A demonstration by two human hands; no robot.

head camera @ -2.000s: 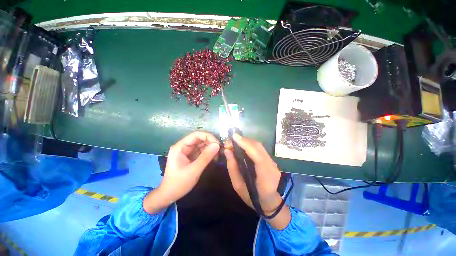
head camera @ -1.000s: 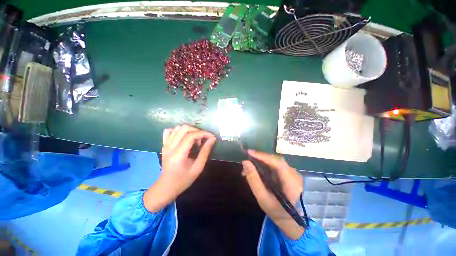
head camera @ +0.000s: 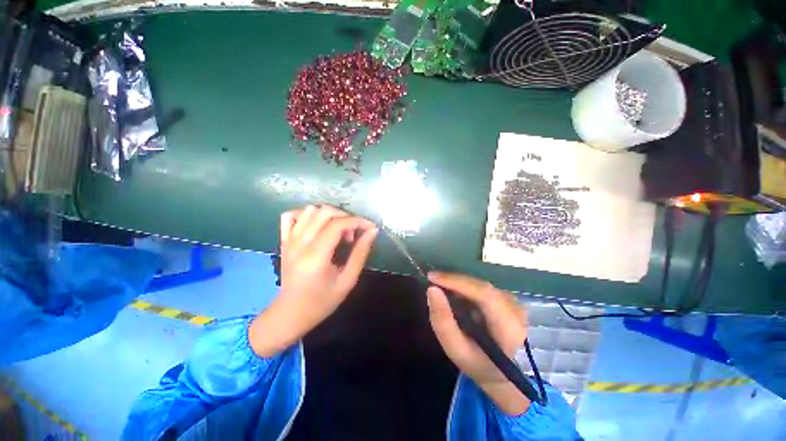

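Observation:
My right hand holds a black soldering iron like a pen. Its thin metal tip points up and left, ending near my left fingertips. My left hand is at the bench's front edge with thumb and index finger together; whether something tiny is between them cannot be made out. The circuit board lies flat just beyond the tip, washed out white by glare. A pile of dark red components lies behind my left hand. Small dark metallic parts lie on a pale sheet to the right.
Green boards lie at the back beside the black fan. A white tub of silvery pieces stands right of it, beside the soldering station. A silver bag and a boxed device are at left. Blue sleeves show at both sides.
The iron's tip was over the board between my hands; it has drawn back towards me and right, and now points at my left fingertips. My hands have moved apart. The view has shifted slightly.

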